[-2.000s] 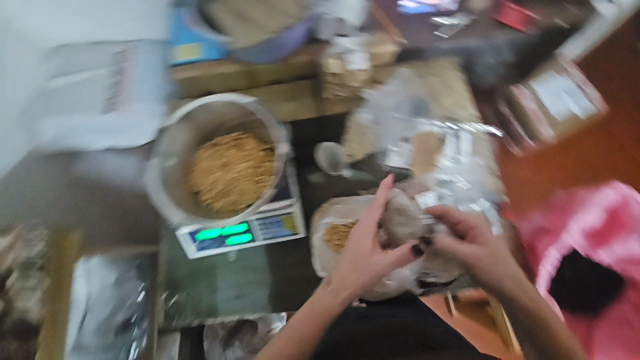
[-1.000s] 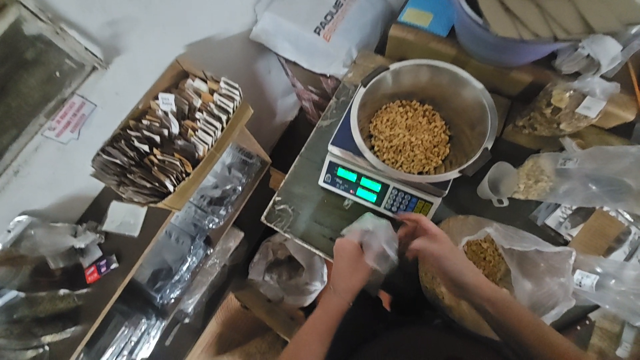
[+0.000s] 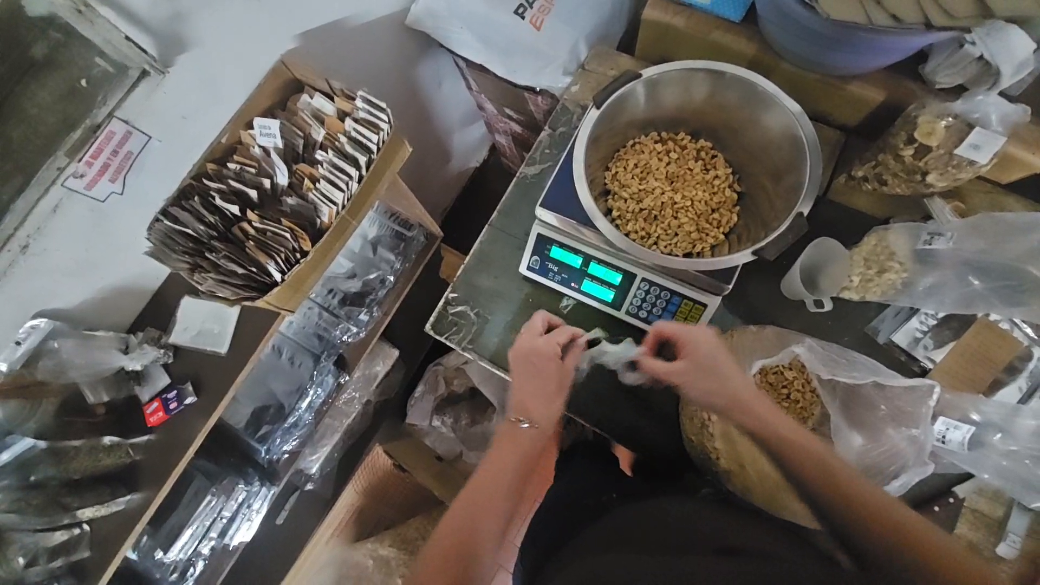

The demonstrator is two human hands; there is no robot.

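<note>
My left hand [image 3: 546, 357] and my right hand [image 3: 691, 361] pinch a small clear plastic bag [image 3: 611, 356] between them, just below the digital scale [image 3: 621, 284]; the bag is blurred and its contents cannot be told. On the scale stands a large steel pot [image 3: 772, 154] part filled with nuts that look like peanuts [image 3: 670, 195]. To the right of my right hand, an open plastic bag [image 3: 877, 414] holds more nut pieces [image 3: 788, 392] on a round board [image 3: 707, 447]. A white plastic measuring cup [image 3: 812, 272] lies by a bag of pale flakes [image 3: 877, 264].
At the left stand a cardboard box of packed paper sachets [image 3: 268, 191] and a long box of clear plastic packets [image 3: 284, 382]. A tied bag of dried slices [image 3: 918, 154] lies back right, near a purple tub [image 3: 837, 36]. A crumpled plastic bag [image 3: 459, 402] hangs below the table's left edge.
The view has swung left, bringing the sachet box into sight. My hands have moved apart since one second ago, with the small bag now stretched between them.
</note>
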